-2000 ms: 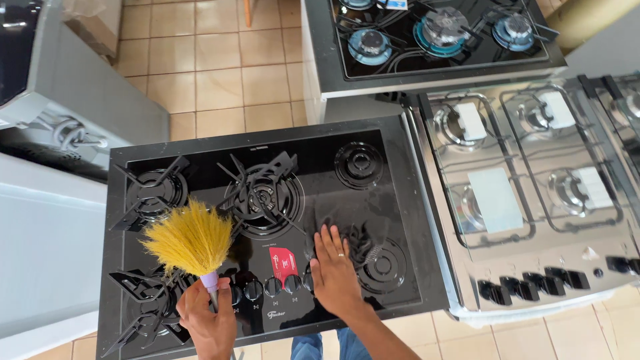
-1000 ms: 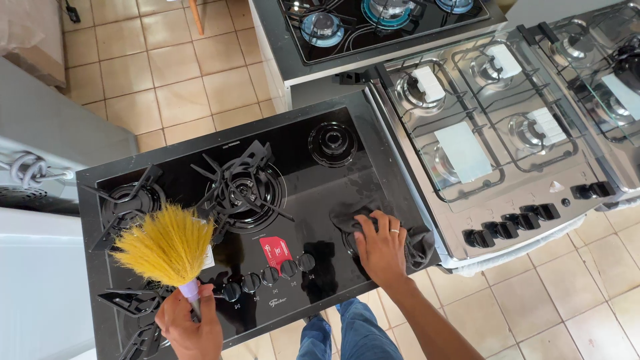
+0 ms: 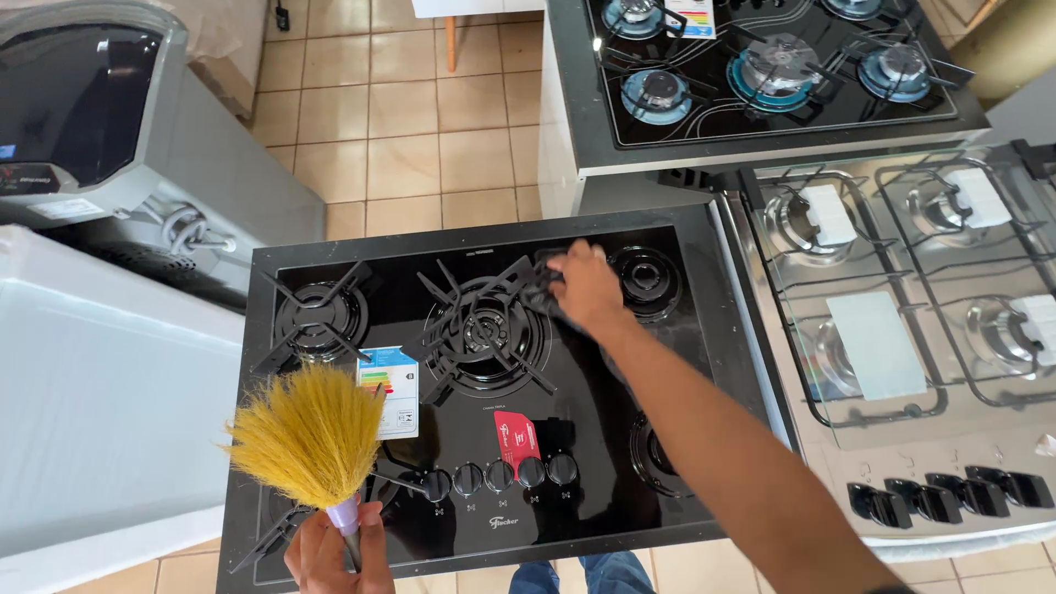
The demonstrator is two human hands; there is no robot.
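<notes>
My left hand (image 3: 342, 549) is closed around the handle of a duster with yellow bristles (image 3: 305, 433), held upright over the front left of a black glass gas cooktop (image 3: 594, 511). With my right hand (image 3: 587, 285) I press a dark, blurred cloth (image 3: 544, 285) on the glass, between the center burner (image 3: 485, 332) and the back right burner (image 3: 645, 282). Pan supports stand on the center and left burners; both right burners have none. A red tag (image 3: 518, 441) lies behind the row of knobs (image 3: 499, 476). An energy label (image 3: 392, 394) is partly behind the bristles.
A steel gas stove with a glass lid (image 3: 876, 346) adjoins on the right. Another black cooktop (image 3: 701, 124) stands behind it on a counter. At the left are a grey appliance (image 3: 247, 157) and a white one (image 3: 107, 396). Tiled floor (image 3: 404, 165) shows between them.
My right hand has moved with the cloth from the front right burner to the back, beside the center burner. The left hand still holds the duster at the front left.
</notes>
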